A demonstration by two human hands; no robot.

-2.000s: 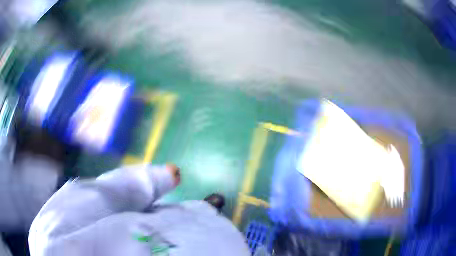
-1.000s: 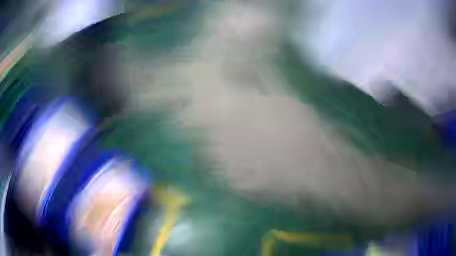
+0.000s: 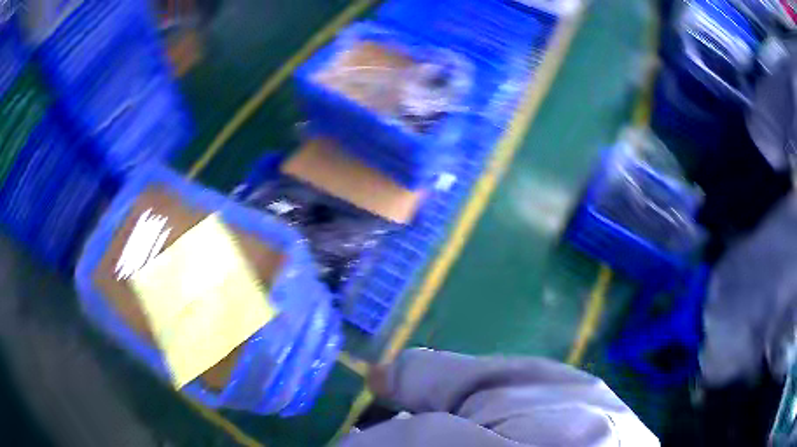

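The view is blurred. A grey sleeve enters at the bottom right, and at its end a small, blurred part of my right hand point(image 3: 381, 381) shows; its fingers cannot be made out, nor whether it holds anything. My left hand is not in view. In front, to the left, stands a stack wrapped in blue film point(image 3: 293, 349). A yellow paper sheet point(image 3: 205, 301) and white strips point(image 3: 142, 246) lie on its brown top.
Blue crates point(image 3: 358, 109) with brown cardboard and clear film stand at top centre, with dark bagged parts point(image 3: 319, 223) below. More blue crates point(image 3: 114, 87) stand at left. Right of the yellow lane line point(image 3: 467, 223) are a film-topped crate point(image 3: 629, 218) and a person's grey clothing point(image 3: 756, 297).
The view has swung round. The stack with the yellow sheet, at right two seconds ago, is now at left. Crates and a lane line fill the centre; the sleeve now comes from lower right.
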